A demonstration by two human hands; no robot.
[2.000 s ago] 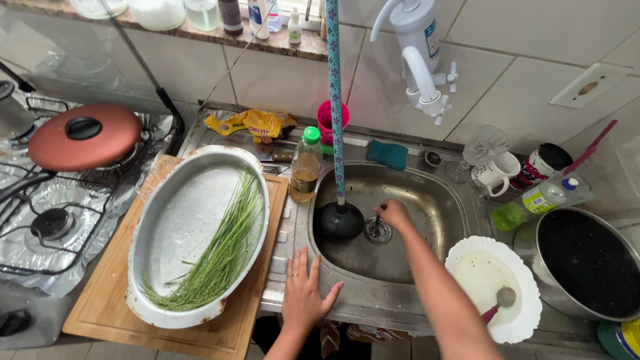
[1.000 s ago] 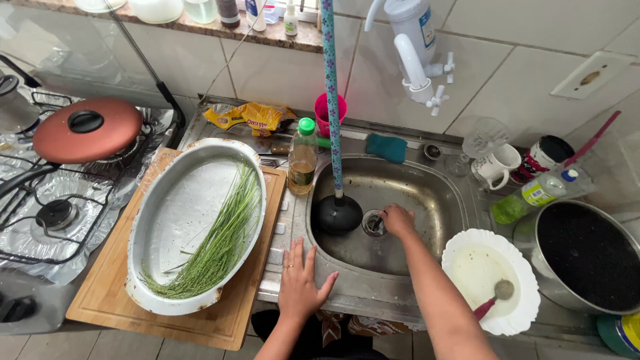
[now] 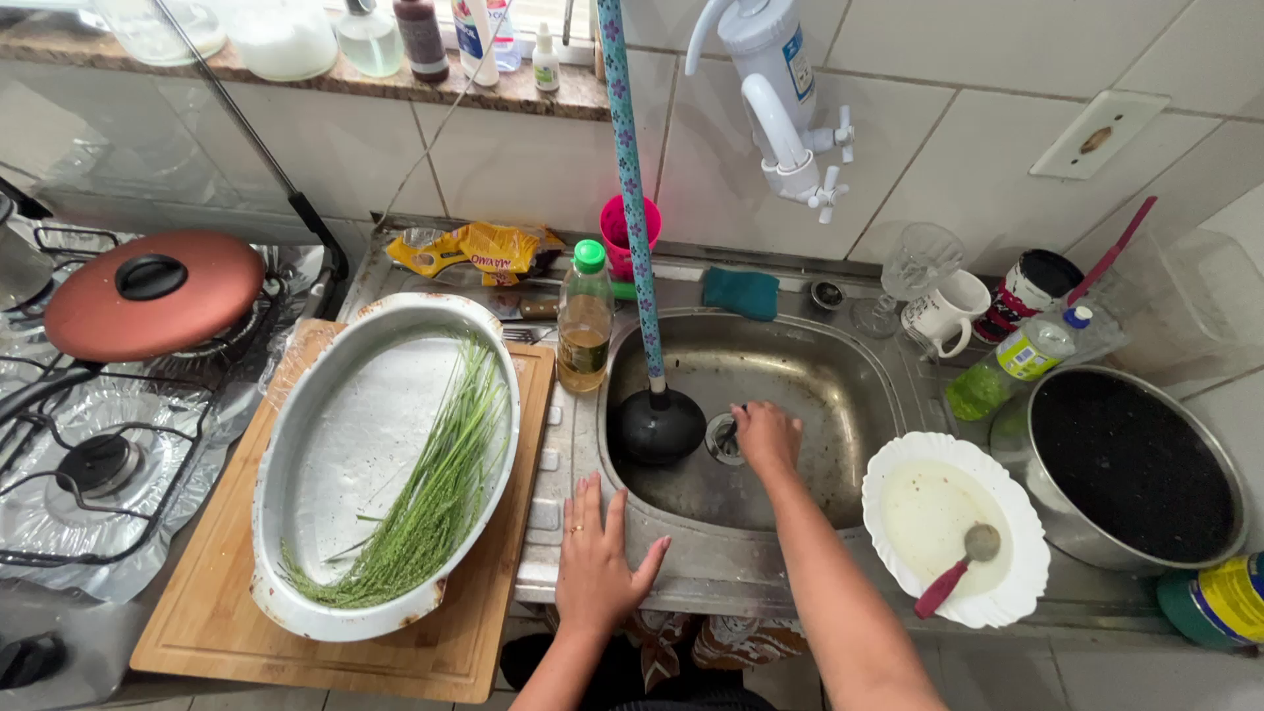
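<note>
My right hand (image 3: 769, 434) is down in the stainless steel sink (image 3: 820, 355), its fingers closed on a small dark, thin object (image 3: 730, 432) at the drain (image 3: 724, 440); what the object is cannot be told. Just left of the drain stands a plunger with a black rubber cup (image 3: 660, 425) and a blue flowered handle. My left hand (image 3: 599, 560) rests flat with spread fingers on the sink's front left edge. To its left, an oval metal pan (image 3: 265, 494) holds long green grass-like stalks (image 3: 425, 494) on a wooden cutting board (image 3: 188, 602).
A bottle with a green cap (image 3: 585, 331) stands by the sink's left rim, a teal sponge (image 3: 740, 293) behind it. At right are a scalloped white bowl (image 3: 879, 494) with a spoon, a large pot of dark liquid (image 3: 1136, 464), a mug (image 3: 945, 309) and glassware. The stove (image 3: 99, 464) is left.
My right hand has stayed near the drain, its fingers shifting slightly there. My left hand remains on the sink edge, and the plunger stands in the same place.
</note>
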